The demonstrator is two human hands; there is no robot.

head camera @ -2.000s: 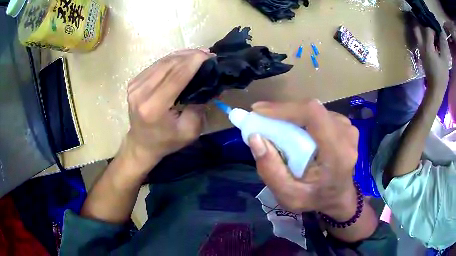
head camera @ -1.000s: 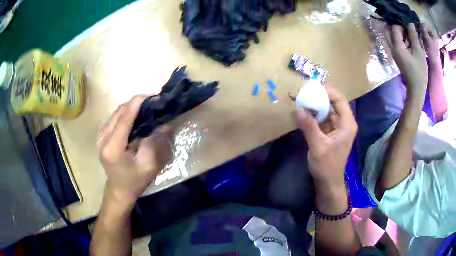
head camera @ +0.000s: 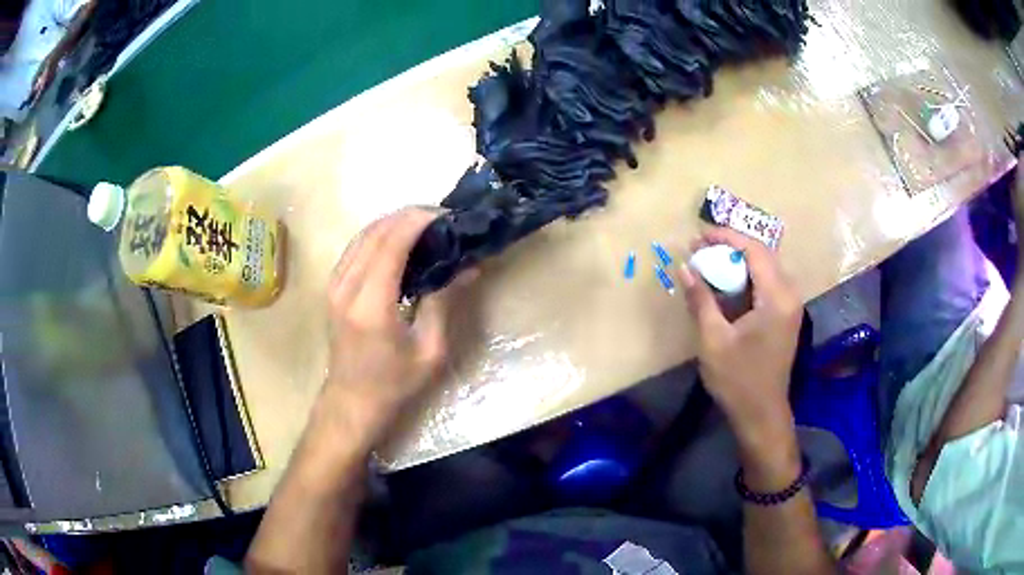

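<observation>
My left hand (head camera: 387, 298) is around a black moulded piece (head camera: 449, 242) at the near left end of the pile, which it touches or overlaps. The pile of black pieces (head camera: 595, 112) lies in a long overlapping row across the upper middle of the table. My right hand (head camera: 747, 326) is closed around the white glue bottle (head camera: 719, 270), seen from above with its blue tip showing. Whether the bottle's base rests on the table is hidden.
Several small blue tips (head camera: 663, 266) and a printed packet (head camera: 743, 217) lie left of and above the bottle. A yellow drink bottle (head camera: 202, 238) and flat black rectangle (head camera: 218, 395) are at left. The green belt (head camera: 303, 67) runs beyond. Another person's arm (head camera: 975, 376) is at right.
The view has shifted, showing more of the pile and belt. Since the earliest frame, the glue bottle has left the piece and turned upright. My left hand's piece is now at the pile's end.
</observation>
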